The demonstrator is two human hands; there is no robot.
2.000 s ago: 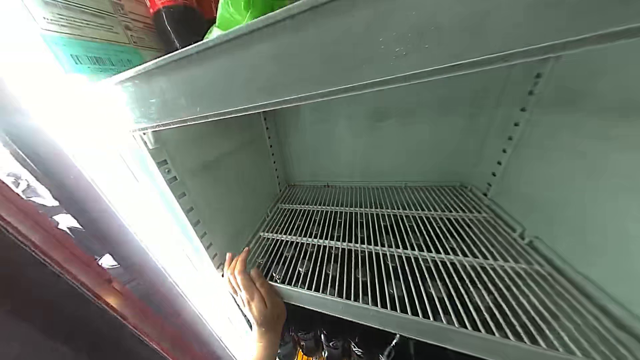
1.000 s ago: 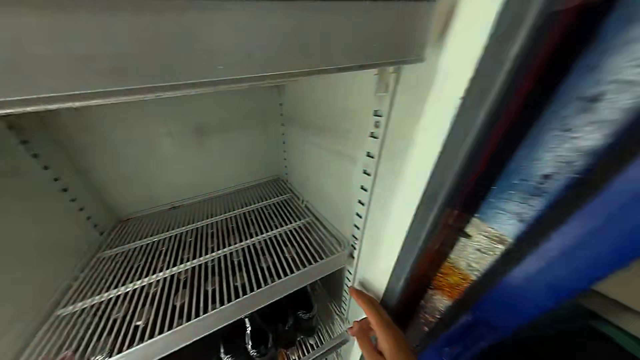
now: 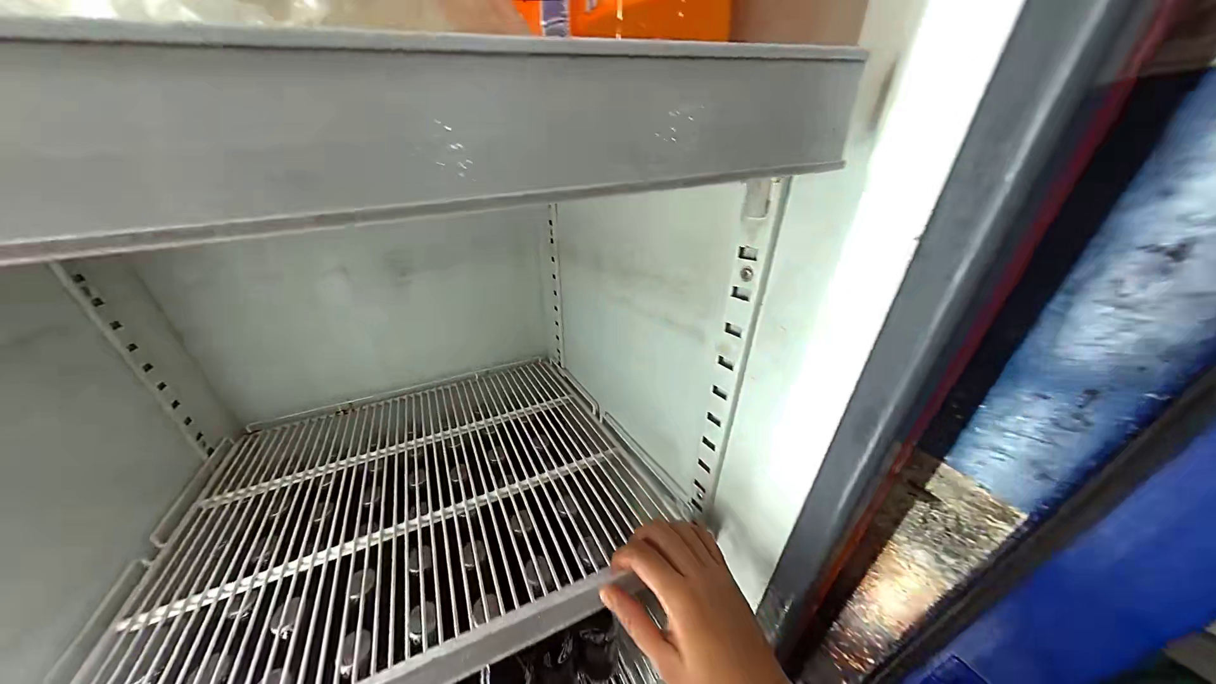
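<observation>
A white wire shelf (image 3: 380,532) lies inside a pale cooler cabinet, sloping in view, with a flat metal rail along its front. My right hand (image 3: 679,598) grips that rail at the shelf's right front corner, fingers curled over the top and thumb in front. Rows of dark bottles with round caps show through the wires on the level below. Close to my fingers, a slotted upright (image 3: 731,351) runs down the right wall. My left hand is out of view.
An upper shelf's wide grey front rail (image 3: 418,133) crosses overhead, with an orange package (image 3: 651,17) above it. At the right are the cabinet's dark door frame (image 3: 912,313) and a blue surface (image 3: 1092,560).
My left hand, at the shelf's left front corner two seconds ago, has left the view. My right hand has come onto the right front corner. The view has swung to the right.
</observation>
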